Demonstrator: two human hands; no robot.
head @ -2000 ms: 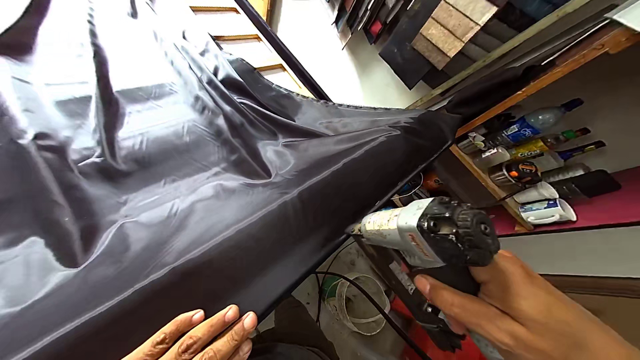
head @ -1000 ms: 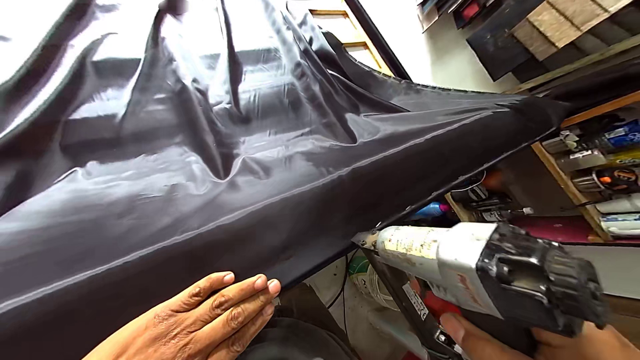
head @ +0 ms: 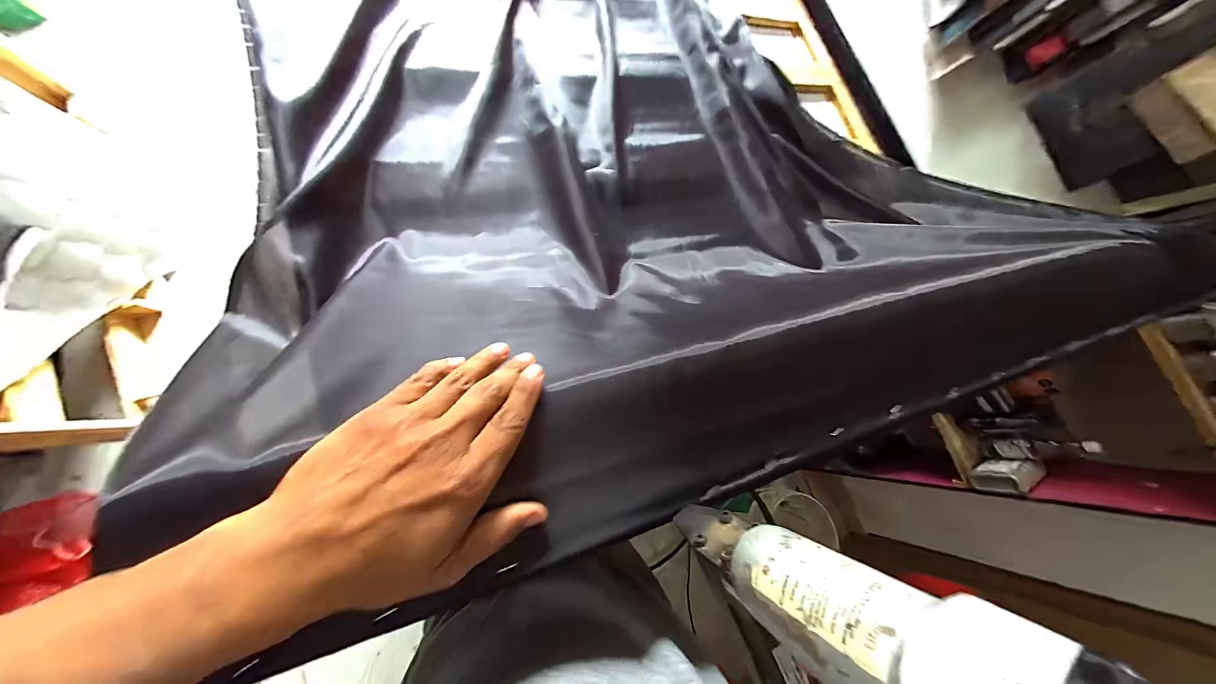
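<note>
Glossy black sheet material [head: 703, 418], wrinkled toward its upper part, covers a large piece that fills the middle of the view. My left hand [head: 427, 465] lies flat on it, palm down and thumb apart, gripping nothing. Bright staples [head: 837, 432] show along its lower edge. A staple gun with a pale body [head: 836, 598] comes in from the bottom right, its metal nose close to that edge; whether it touches cannot be told. My right hand is outside the view, so its hold on the tool is hidden.
A wooden shelf post [head: 957, 446] and small items stand below the sheet at right. A pale bucket [head: 803, 515] is behind the staple gun. A red plastic bag [head: 47, 546] lies at far left, below a wooden ledge [head: 66, 434]. Dark sheets [head: 1092, 133] are at upper right.
My left hand has moved from the lower edge up onto the face of the black sheet. My right hand has left the view. The view has swung left.
</note>
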